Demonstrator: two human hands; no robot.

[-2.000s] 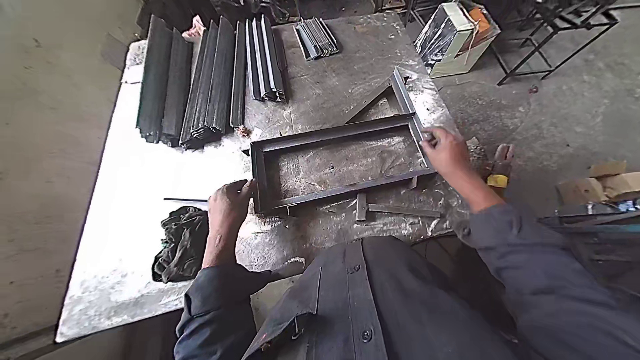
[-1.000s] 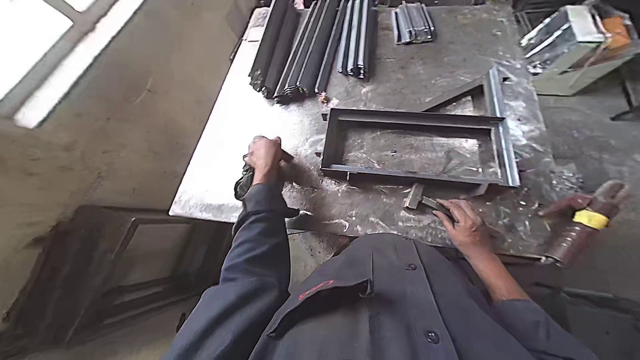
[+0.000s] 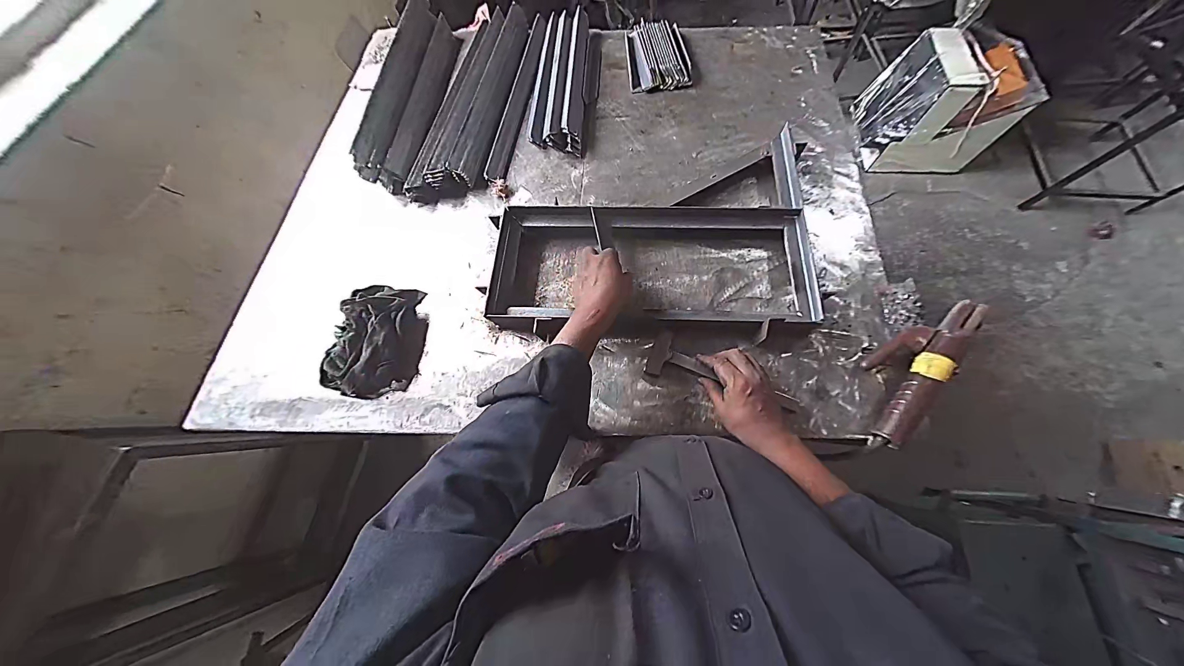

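My left hand [image 3: 599, 287] is closed on a short flat metal piece [image 3: 602, 228], whose far end lies over the back rail of a rectangular angle-iron frame [image 3: 647, 218]. Below the frame's near rail, my right hand [image 3: 745, 393] grips the handle of a hammer [image 3: 659, 355] lying low over the metal table [image 3: 712, 74]. A diagonal steel bar [image 3: 726, 178] and an upright angle bar [image 3: 787, 171] stand at the frame's back right corner. Small metal tabs stick out along its outer edges. A crumpled dark cloth [image 3: 375, 342] lies to the left.
Stacks of dark angle-iron lengths [image 3: 444, 120] and a bundle of shorter pieces [image 3: 659, 57] lie at the back. A welding electrode holder [image 3: 925, 375] with yellow tape rests at the table's right edge. A box-shaped machine [image 3: 943, 102] and metal stands are on the floor beyond.
My left hand has moved from the dark cloth to the frame and now holds a flat metal piece. My right hand, on the frame's right end two seconds ago, is now on the hammer.
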